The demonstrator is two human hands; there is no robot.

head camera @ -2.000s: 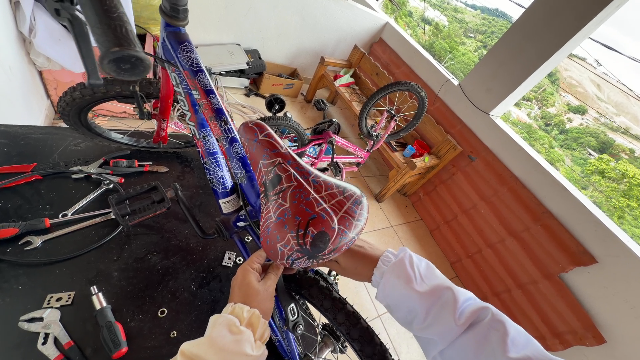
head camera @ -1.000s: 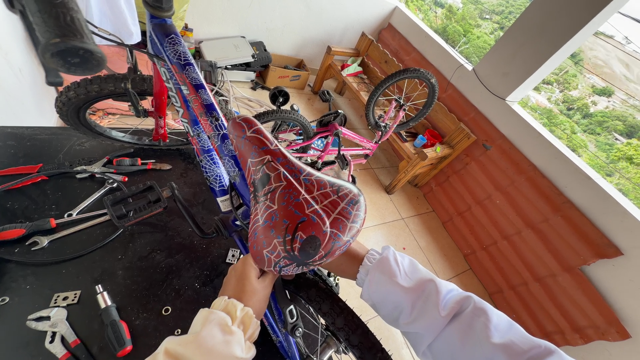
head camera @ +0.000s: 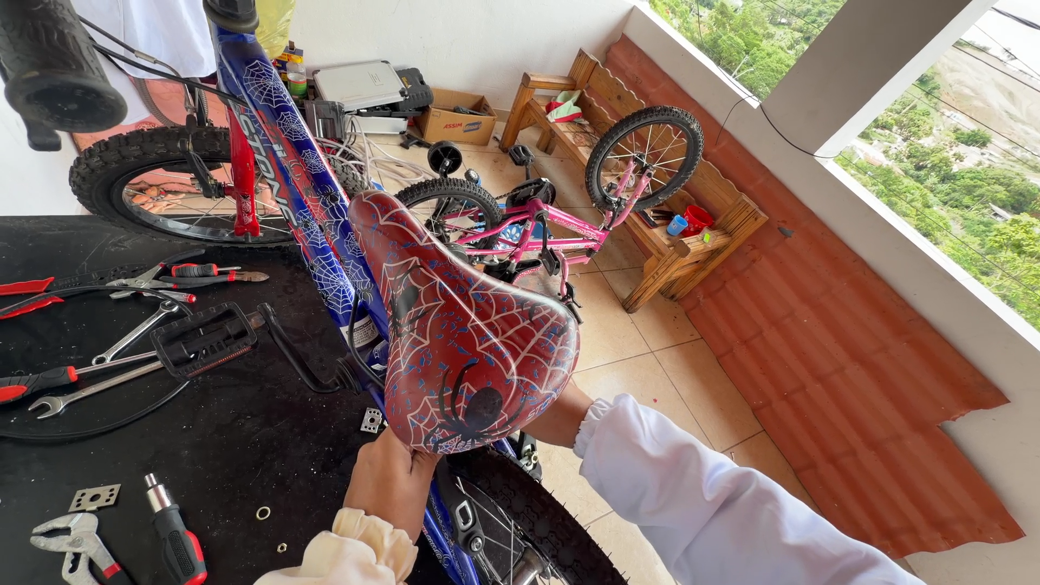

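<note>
A red bicycle saddle [head camera: 479, 349] with a spider and web print sits above the blue frame tube [head camera: 280, 154] of a child's bicycle. My left hand [head camera: 392, 475] is at the saddle's rear lower edge, its fingertips hidden beneath. On the other side, my right hand [head camera: 561, 416] reaches under the saddle, which covers its fingers. What either hand grips there cannot be seen. Below the saddle is the rear tire [head camera: 540, 516]. A black pedal [head camera: 205, 340] on its crank lies left of the frame, over the black tabletop [head camera: 268, 487].
Slip-joint pliers [head camera: 77, 544], a ratchet screwdriver [head camera: 175, 532], an open-end wrench [head camera: 97, 388] and cutting pliers [head camera: 215, 276] lie on the table. Beyond are a pink bicycle [head camera: 536, 231], a wooden bench [head camera: 666, 268], a cardboard box [head camera: 455, 118] and a handlebar grip [head camera: 65, 73] at upper left.
Both hands stay at the saddle's underside. My left hand's fingers, partly visible two seconds ago, are now tucked farther beneath it.
</note>
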